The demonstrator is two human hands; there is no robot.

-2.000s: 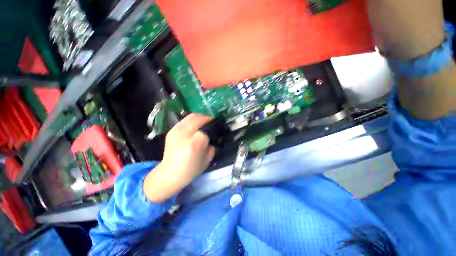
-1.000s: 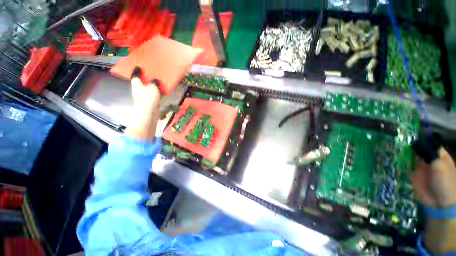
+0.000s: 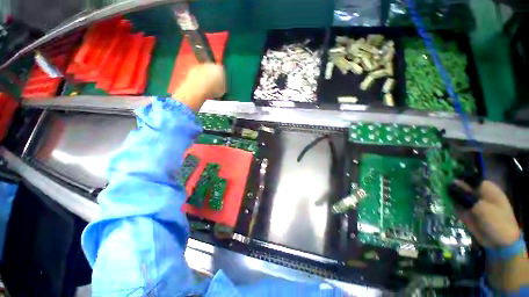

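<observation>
My left hand [image 3: 203, 84] reaches over the shelf, at the lower part of a flat red sheet [image 3: 217, 46]; its fingertips are hidden, so a grip cannot be told. My right hand [image 3: 493, 214], with black finger cots and a blue wrist strap, is at the right edge of the large green circuit board [image 3: 371, 185] in its black carrier. Its fingertips are blurred. A second carrier [image 3: 255, 197] on the left bears a red foam sheet [image 3: 235, 174] with several small green boards [image 3: 216, 191] on it. My left sleeve covers part of this carrier.
Black bins on the shelf hold silvery parts [image 3: 290, 72], beige parts [image 3: 362, 55] and green parts [image 3: 435, 75]. Spare red sheets [image 3: 116, 55] lie at the left. Black curved handles [image 3: 330, 154] lie between the carriers. A blue cord [image 3: 444, 72] hangs at the right.
The red sheet held in my left hand a second ago is no longer seen there. That hand has moved right onto the shelf. My right hand stays by the board, after holding a sheet earlier.
</observation>
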